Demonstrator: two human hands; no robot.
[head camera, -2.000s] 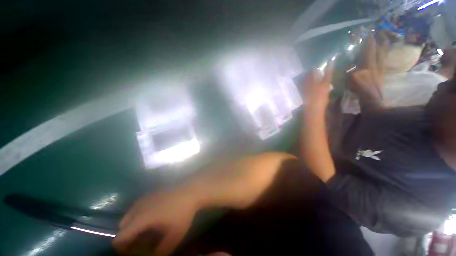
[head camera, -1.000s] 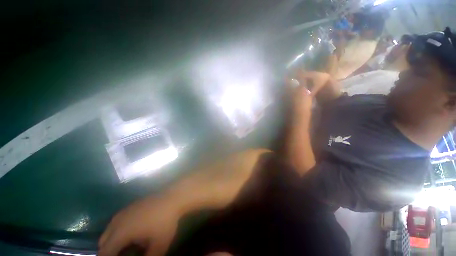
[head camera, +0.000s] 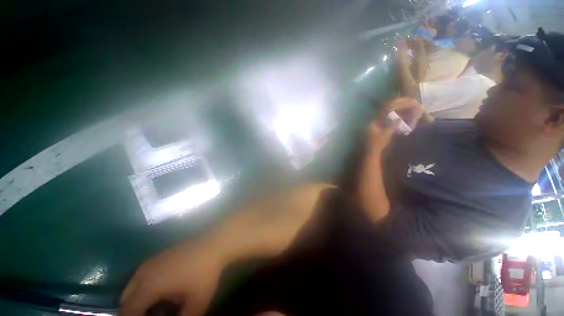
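My right hand (head camera: 170, 281) is at the lower left, blurred and cut off by the bottom edge. Its fingers are curled around a dark thing, and a thin bright line of a slim tool (head camera: 86, 310) shows just left of the fist. A small patch of skin at the bottom edge may be part of my left hand; its grip is hidden. Two overlapping white housings (head camera: 139, 197) with rectangular openings lie on the green bench beyond my right hand. A glaring white group of stacked housings (head camera: 297, 117) lies farther right, its outlines washed out.
A pale curved strip (head camera: 46, 165) crosses the green bench at the left. A person in a dark grey shirt (head camera: 457, 191) and cap sits close at the right, holding a small pale piece (head camera: 399, 123). Other people sit behind, near the bench. A red bin (head camera: 517, 274) stands at lower right.
Since two seconds ago the view has shifted, and the housings and my right hand sit farther left and lower. The neighbour's hands have come together around a small pale piece.
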